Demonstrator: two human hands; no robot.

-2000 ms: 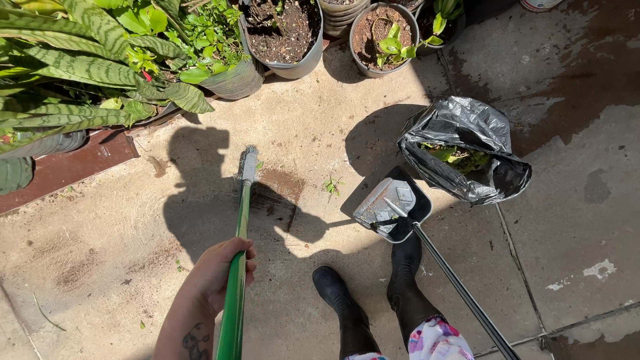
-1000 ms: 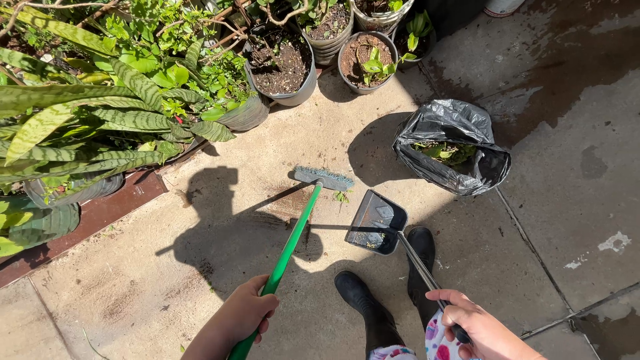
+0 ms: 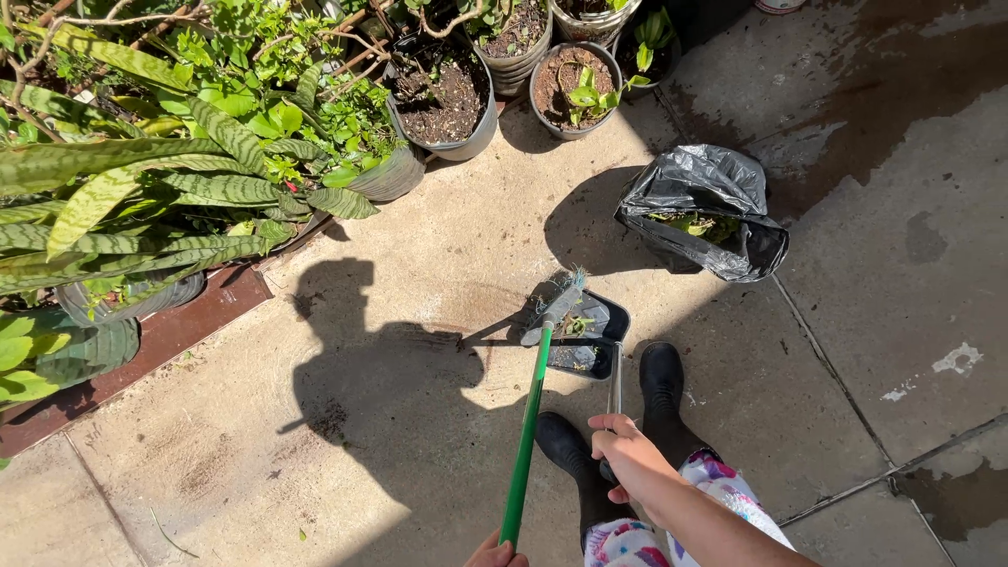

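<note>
A green-handled broom (image 3: 526, 441) is gripped by my left hand (image 3: 496, 553), which shows only partly at the bottom edge. Its grey head with frayed blue bristles (image 3: 557, 305) lies over the left side of a black dustpan (image 3: 600, 319). Green leaf scraps and dirt sit in the pan. My right hand (image 3: 626, 453) is closed around the dustpan's long metal handle (image 3: 616, 382), just above my boots. A black plastic bag (image 3: 701, 181) with leaves inside stands open beyond the pan, to the right.
Potted plants (image 3: 449, 110) and snake plants (image 3: 142, 197) line the upper left along a reddish-brown edging (image 3: 181, 323). My black rubber boots (image 3: 661, 378) stand just below and right of the dustpan. Loose dirt (image 3: 197, 465) lies on the concrete at lower left; wet patches mark the right.
The broom head has moved from the floor onto the dustpan, and leaf scraps now lie in the pan. My right hand, unseen two seconds ago, holds the dustpan handle in both later frames.
</note>
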